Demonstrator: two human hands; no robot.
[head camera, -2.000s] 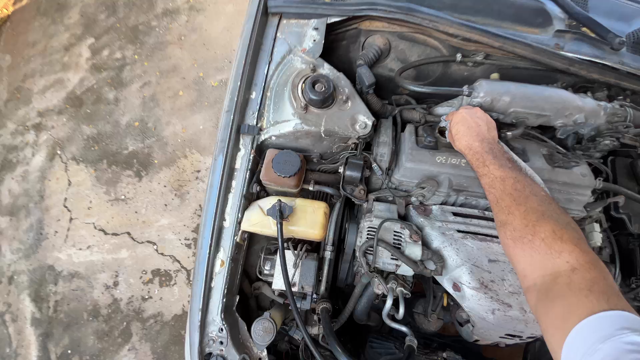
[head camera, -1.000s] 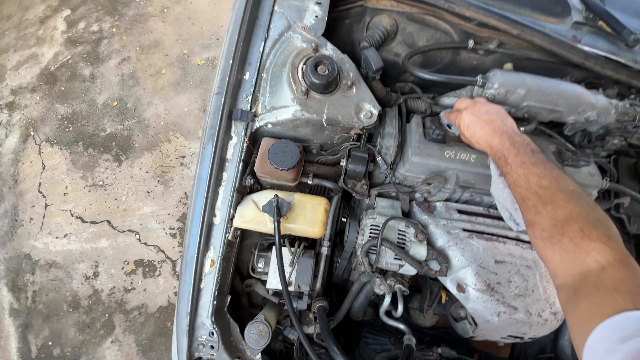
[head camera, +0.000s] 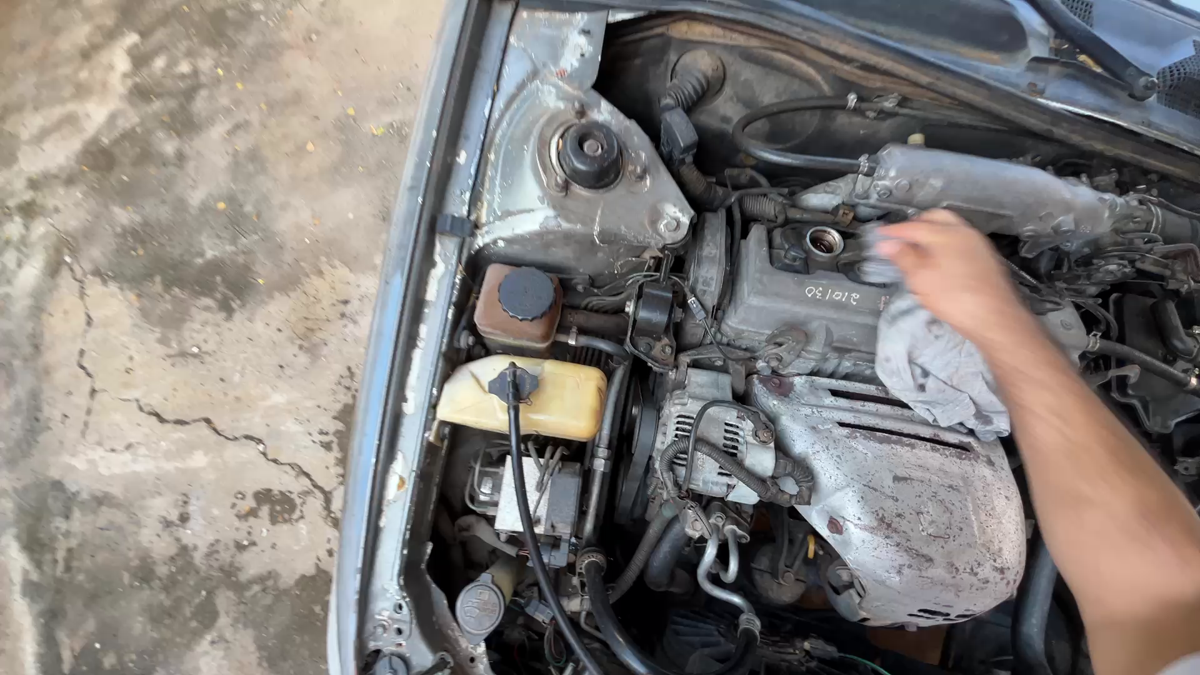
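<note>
My right hand (head camera: 947, 267) reaches in from the right edge, a little blurred, its fingers closed on a grey cloth (head camera: 937, 366) that hangs over the engine. Part of the cloth shows at the fingertips; whether anything else is within them cannot be told. Just left of the fingers is the uncapped round oil filler opening (head camera: 823, 242) in the grey valve cover (head camera: 797, 291), which bears handwritten marks. Beyond the hand lies the cast metal intake manifold (head camera: 998, 187). My left hand is out of view.
A rusty exhaust heat shield (head camera: 923, 506) and an alternator (head camera: 717, 436) sit nearer. Left of them are a yellowed plastic reservoir (head camera: 562, 398) with a black hose and a brownish capped reservoir (head camera: 518, 328). Cracked concrete ground (head camera: 187, 375) lies beyond the fender edge (head camera: 403, 375).
My right hand has moved right from over the valve cover's filler area, and the filler opening now shows. More of the grey cloth has come into sight below the hand.
</note>
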